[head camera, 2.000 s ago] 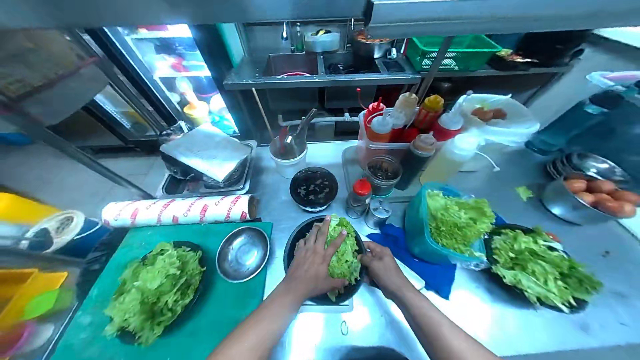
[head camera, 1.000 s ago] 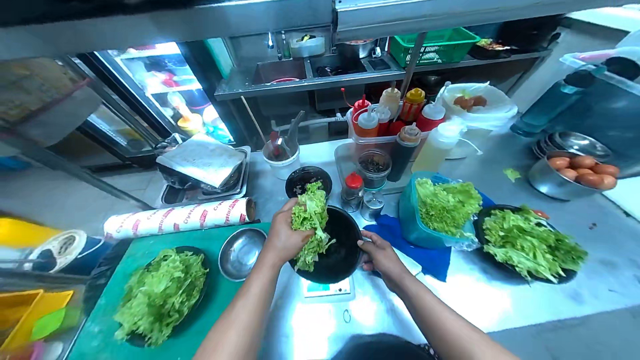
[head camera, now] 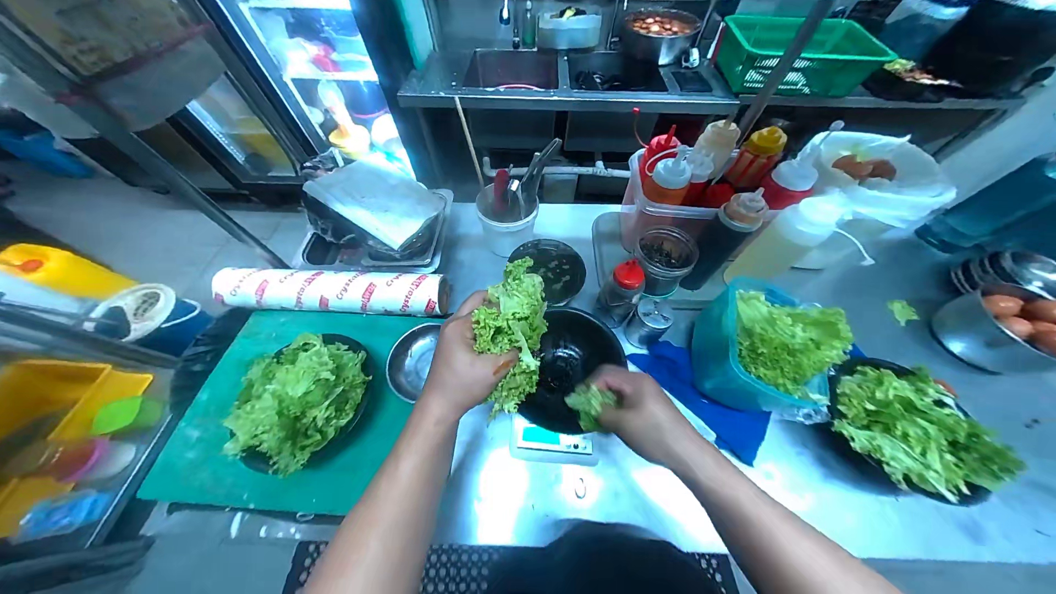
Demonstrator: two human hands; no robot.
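Observation:
My left hand (head camera: 469, 363) grips a bunch of green leaf lettuce (head camera: 518, 322) at the left rim of a black bowl (head camera: 569, 342). Over the bowl's right side, my right hand (head camera: 639, 412) holds a small torn piece of lettuce (head camera: 590, 403). Beneath the bowl is a white digital kitchen scale (head camera: 551, 445). The inside of the bowl looks dark and shiny. A steel bowl (head camera: 412, 363) lies just left of my left hand. A blue cloth (head camera: 734, 421) is on the steel table, right of my right hand.
Left, a lettuce-filled black bowl (head camera: 299, 404) sits on a green cutting board (head camera: 198, 445), below a printed film roll (head camera: 330, 291). Right are a teal lettuce tub (head camera: 718, 355), another lettuce bowl (head camera: 916, 433) and a pot of eggs (head camera: 982, 330). Sauce bottles (head camera: 668, 177) and shakers (head camera: 623, 289) stand behind.
Two seconds ago the lettuce was down in the black bowl; it is now held at the left rim. My right hand has moved from the bowl's right edge to over it, with a lettuce piece.

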